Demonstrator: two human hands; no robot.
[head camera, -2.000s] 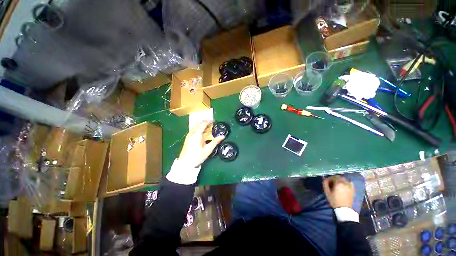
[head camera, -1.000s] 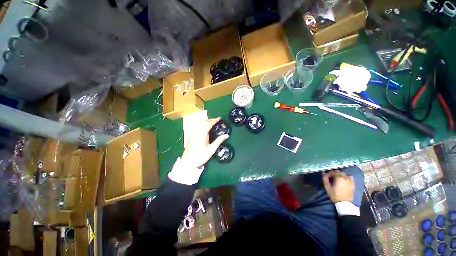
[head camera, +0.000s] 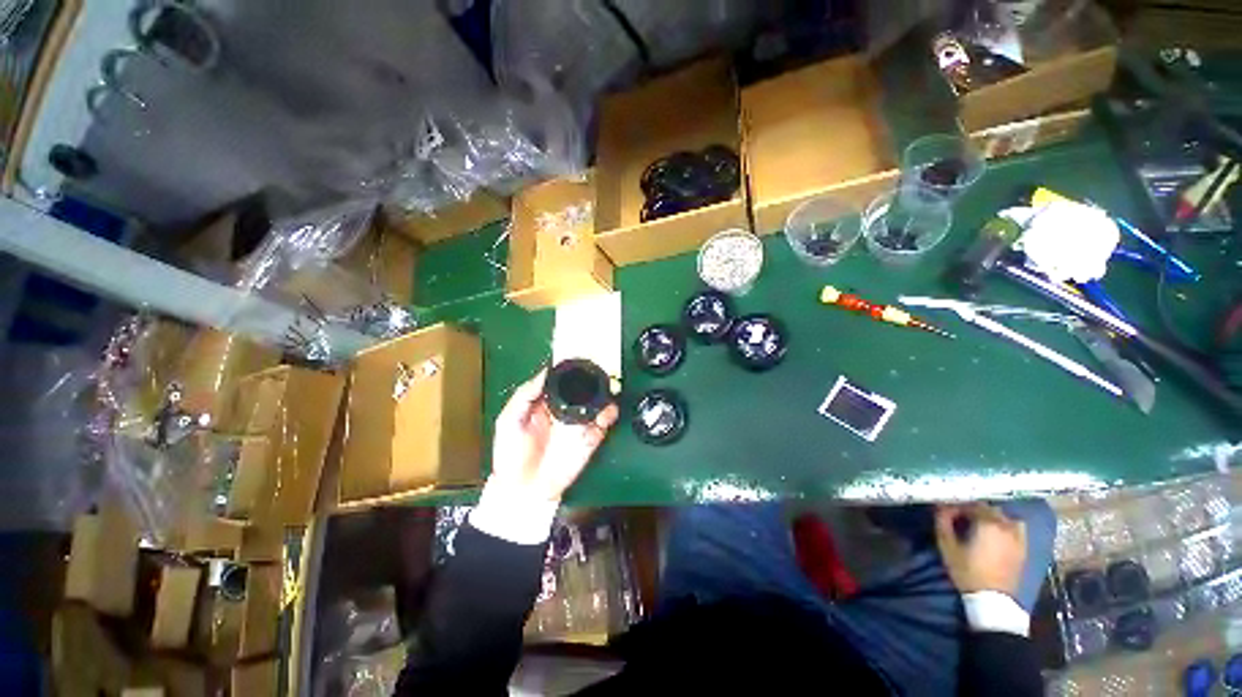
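Observation:
My left hand (head camera: 534, 443) holds a round black unit (head camera: 578, 390) by its rim above the bench's near left part, its dark face towards me. Several black round units with silver or white detail lie loose to its right, one of them (head camera: 659, 417) nearest the bench's front. A white sheet (head camera: 588, 332) lies just behind the held unit. My right hand (head camera: 983, 547) rests low on my right thigh, its fingers curled round something small and dark that I cannot make out.
Open cardboard boxes (head camera: 817, 143) stand at the back, one with black rings (head camera: 691, 181). A tub of silver grains (head camera: 730, 260) and clear cups (head camera: 906, 225) stand before them. A red-orange screwdriver (head camera: 885, 311), a dark square part (head camera: 857, 407), long tools and white wipe (head camera: 1069, 241) lie right.
My left hand has lifted a black unit and turned its dark face up. One more unit now lies loose in the group. The view has shifted; my right hand stays on the thigh.

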